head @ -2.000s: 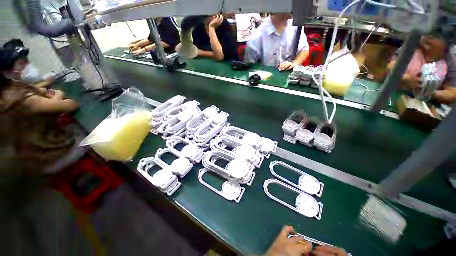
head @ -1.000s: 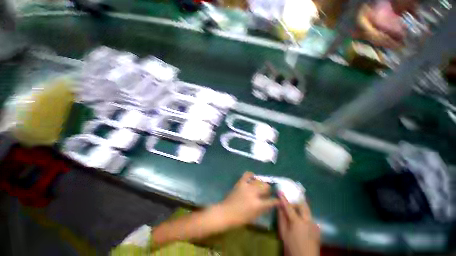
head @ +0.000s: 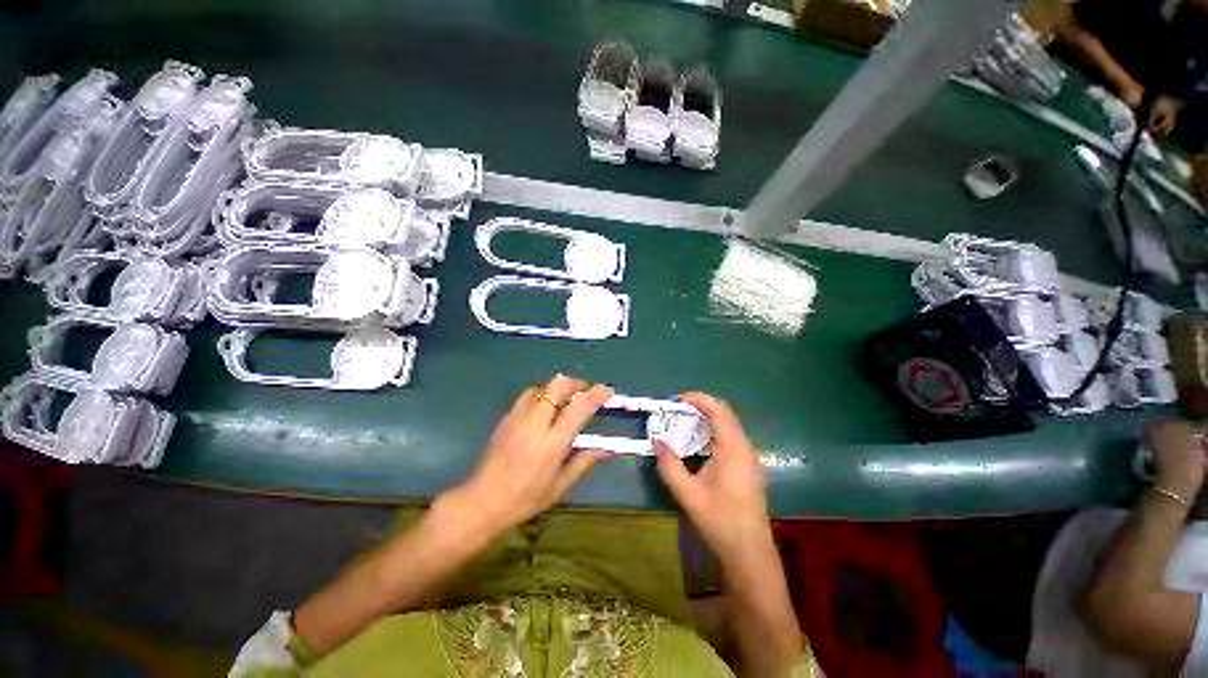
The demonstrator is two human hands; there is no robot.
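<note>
A white oval plastic frame (head: pixel 636 427) lies level between my two bare hands, just above or on the green bench near its front edge. My left hand (head: pixel 537 448) grips the frame's looped end with thumb and fingers. My right hand (head: pixel 717 470) grips the end with the round disc, thumb on the near side. Two single white frames (head: pixel 596 310) lie flat side by side beyond my hands. A pile of thin white strips (head: pixel 764 288) lies at the foot of the grey post. Whether a strip is between my fingertips cannot be told.
Stacked white frames (head: pixel 325 285) fill the left. Greyer housings (head: pixel 649 117) stand beyond the pale rail (head: pixel 603 201). The slanting grey post (head: pixel 874 106) rises right of centre. A black pouch (head: pixel 947 371) and more frames (head: pixel 1040 311) lie right. Another person's arm (head: pixel 1142 583) is at the right edge.
The view has swung down and right, so my hands and the held frame now show near the centre. The yellow bag and most of the people opposite have left the picture.
</note>
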